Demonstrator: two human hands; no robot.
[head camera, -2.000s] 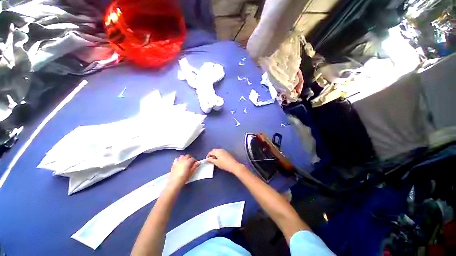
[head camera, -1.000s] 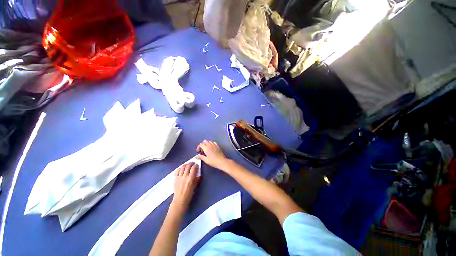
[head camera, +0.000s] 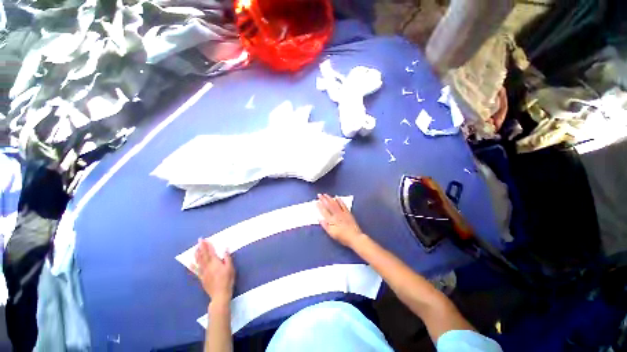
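Observation:
A white curved band piece (head camera: 271, 221) lies flat on the blue-violet table cloth. My left hand (head camera: 214, 271) rests flat on its left end, fingers spread. My right hand (head camera: 337, 218) rests flat near its right end. Neither hand visibly grips the cloth. A second white curved band (head camera: 295, 289) lies nearer to me, partly behind my left forearm and my body. A fanned pile of white pointed pieces (head camera: 240, 159) lies beyond the first band.
A steam iron (head camera: 430, 210) stands at the right with its cable running right. A knotted white bundle (head camera: 354, 96), white snippets and an offcut (head camera: 440, 122) lie beyond. A red bag (head camera: 285, 34) is at the far edge. A narrow white strip (head camera: 144, 148) and a large fabric heap (head camera: 103, 75) are left.
My left hand has moved from the band's right end to its left end. My right hand now lies flat on the band. The view has shifted, showing more of the left side.

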